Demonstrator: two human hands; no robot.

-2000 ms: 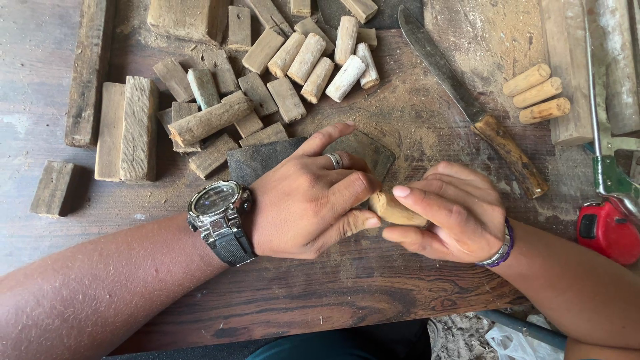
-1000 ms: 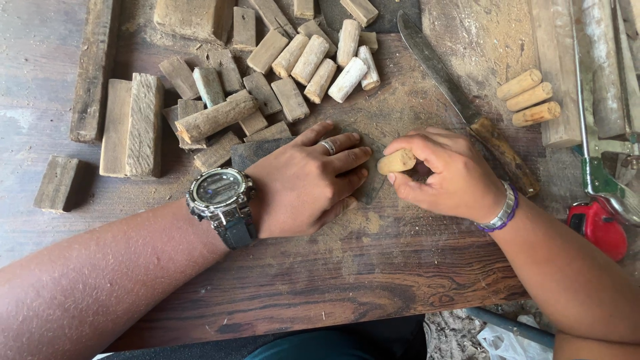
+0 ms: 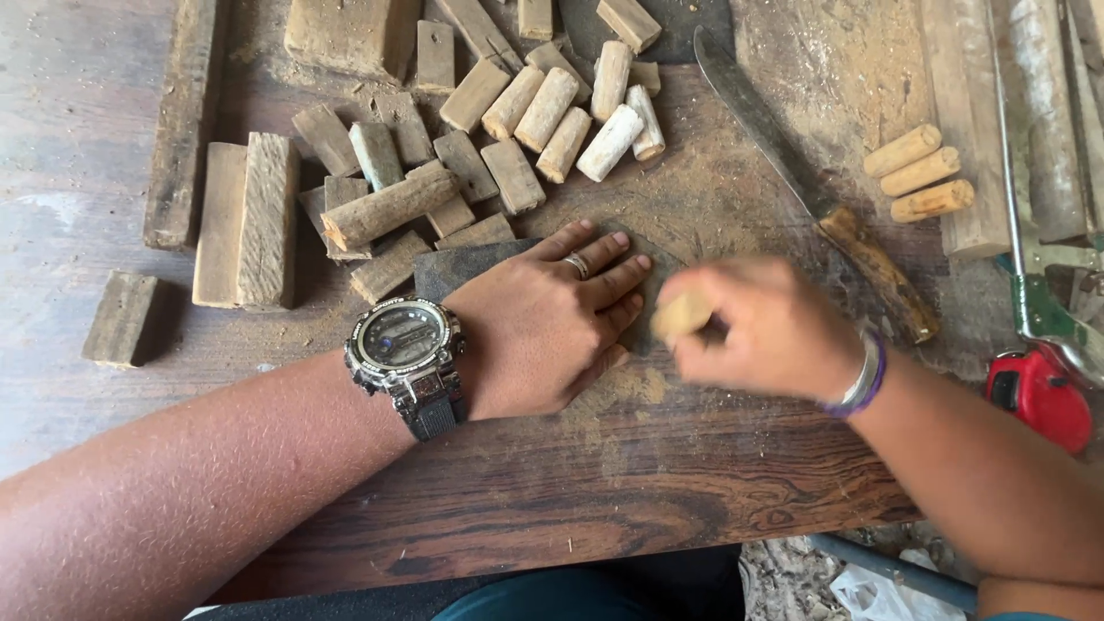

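My left hand lies flat, palm down, on a dark sheet of sandpaper, with nothing gripped in it. Just right of its fingertips, my right hand, blurred, holds a short wooden peg end-on between thumb and fingers over the sheet's right part. Fine sawdust lies around the sheet. Beyond my left hand are a heap of small wood blocks and several rounded pegs. Past my right hand lie three smooth pegs side by side.
A long knife with a wooden handle lies behind my right hand. A red tape measure and a green-framed saw are at the right. Larger wood pieces stand at the left; the wooden table's front edge runs near my body.
Two seconds ago both hands were together at the peg. My left hand has since let go and flattened onto the sheet, while my right hand keeps the peg.
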